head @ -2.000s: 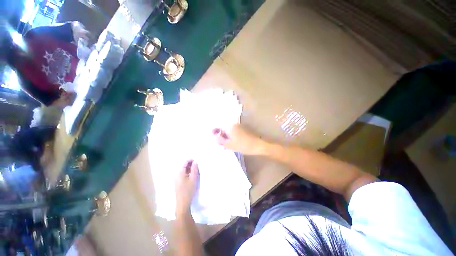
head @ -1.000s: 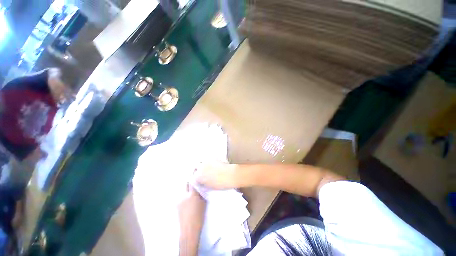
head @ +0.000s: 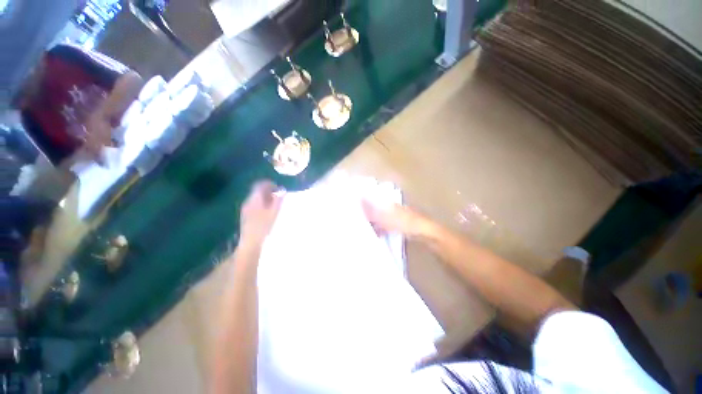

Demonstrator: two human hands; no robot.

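Note:
A stack of white tissue paper [head: 331, 300], overexposed, lies in front of me on the cardboard-covered bench. Its far end reaches the conveyor edge. My left hand [head: 262, 202] is at the far left corner of the paper, fingers closed on its edge. My right hand [head: 386, 215] is at the far right side of the paper. Its fingertips blend into the white, so their grip cannot be made out. Gold ornaments with thin posts stand on the green conveyor just beyond, the nearest [head: 291, 155] close to the paper's far edge.
The green conveyor belt [head: 208, 192] runs diagonally beyond the bench [head: 431, 146]. A tall stack of cardboard sheets [head: 569, 92] is at the right, beside a grey post [head: 457, 35]. White wrapped pieces [head: 165, 115] and a person in red [head: 65, 100] are across the belt.
My hands came together over the paper, then moved apart to its far corners. My left hand has moved forward to the conveyor edge. The camera view has shifted.

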